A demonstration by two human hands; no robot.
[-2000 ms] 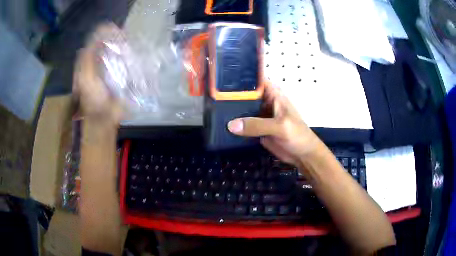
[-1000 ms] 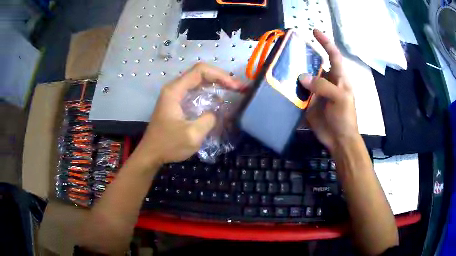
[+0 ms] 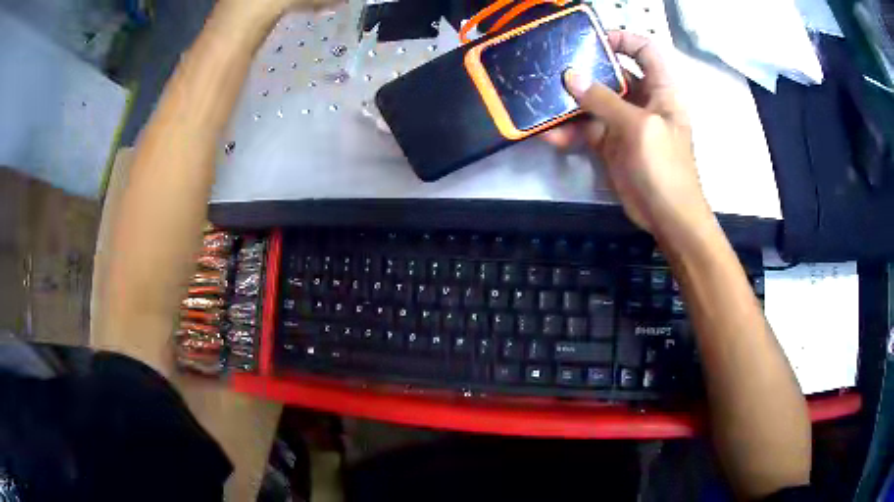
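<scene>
A black handheld unit [image 3: 441, 118] with an orange frame around a dark glossy face is held tilted above the front of the perforated base plate [image 3: 284, 162]. An orange loop [image 3: 510, 14] shows at its upper edge. My right hand [image 3: 642, 137] grips the unit at its framed end, thumb on the glossy face. My left arm reaches forward past the upper left. Only a small part of my left hand [image 3: 306, 4] shows at the top edge; its fingers are cut off. Part of a black ragged-edged fixture [image 3: 407, 20] shows behind the unit.
A black keyboard [image 3: 441, 314] lies on a red-edged tray [image 3: 471, 416] below the plate. Bagged orange-edged units [image 3: 206, 304] stand in the carton at left. White sheets [image 3: 750, 39] lie at upper right, with a black mat [image 3: 828, 167] beside them. A paper slip [image 3: 812, 324] lies at the keyboard's right end.
My left hand has moved from beside the unit to the top edge, and the clear bag is no longer seen in it. The unit has moved forward and left and turned flatter in my right hand.
</scene>
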